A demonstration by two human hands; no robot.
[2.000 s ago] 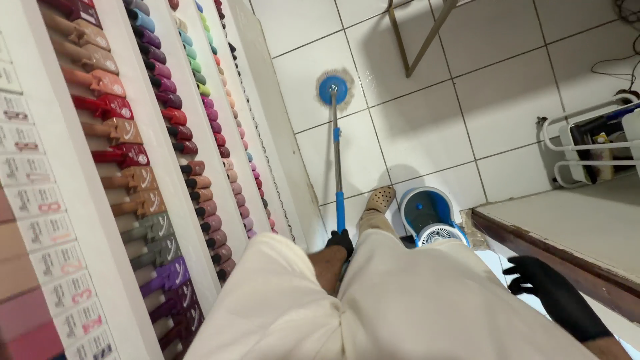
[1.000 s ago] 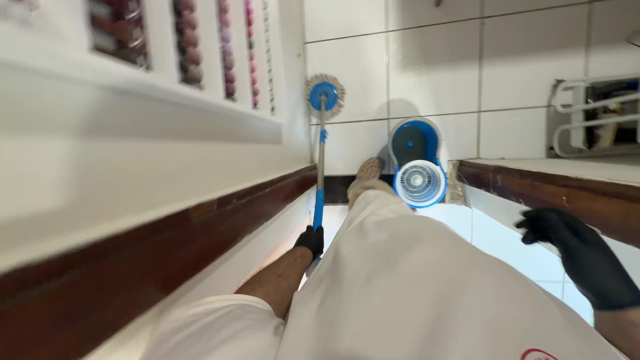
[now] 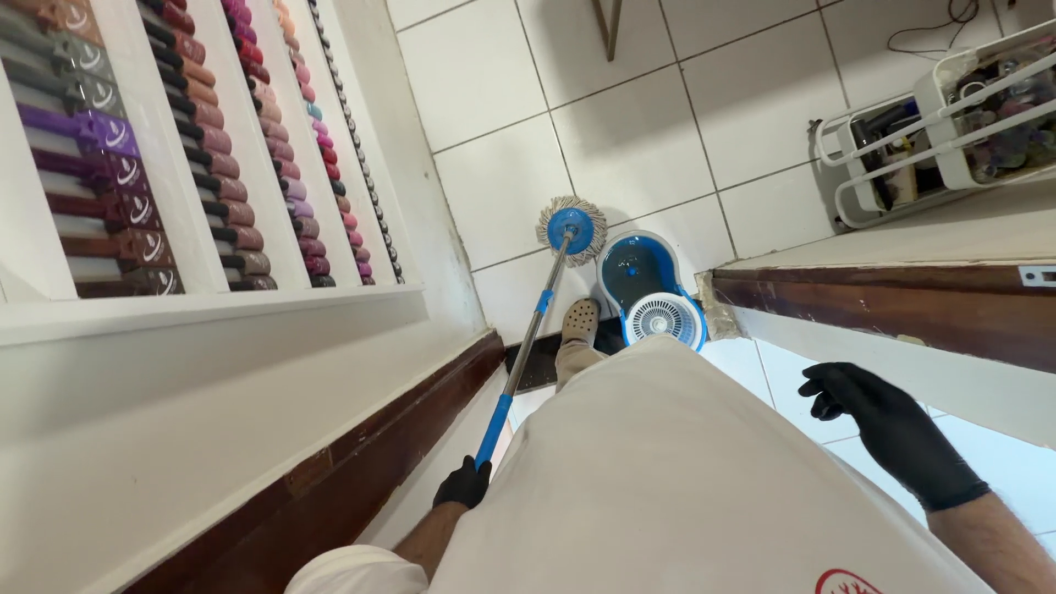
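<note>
My left hand [image 3: 464,484], in a black glove, grips the blue lower end of a spin mop's handle [image 3: 529,336]. Its round mop head [image 3: 571,230], a blue disc with pale strands, rests on the white tiles at centre. Just to the right of it stands a blue and white spin mop bucket [image 3: 639,268], with water in its basin and a white spinner basket [image 3: 660,320] at the near end. My right hand [image 3: 874,421], also gloved in black, hangs at the right with fingers partly curled, holding nothing and touching nothing.
Nail polish bottles fill a white wall rack [image 3: 346,301] at the left. Brown wooden door frame pieces [image 3: 396,445] run along both sides, the right one [image 3: 874,309] near the bucket. White trolley baskets [image 3: 858,157] hold tools at the upper right. One foot wears a beige clog [image 3: 581,320].
The mop head, beside the left wall a second ago, now lies close to the bucket's left side. My left hand has kept its grip on the handle.
</note>
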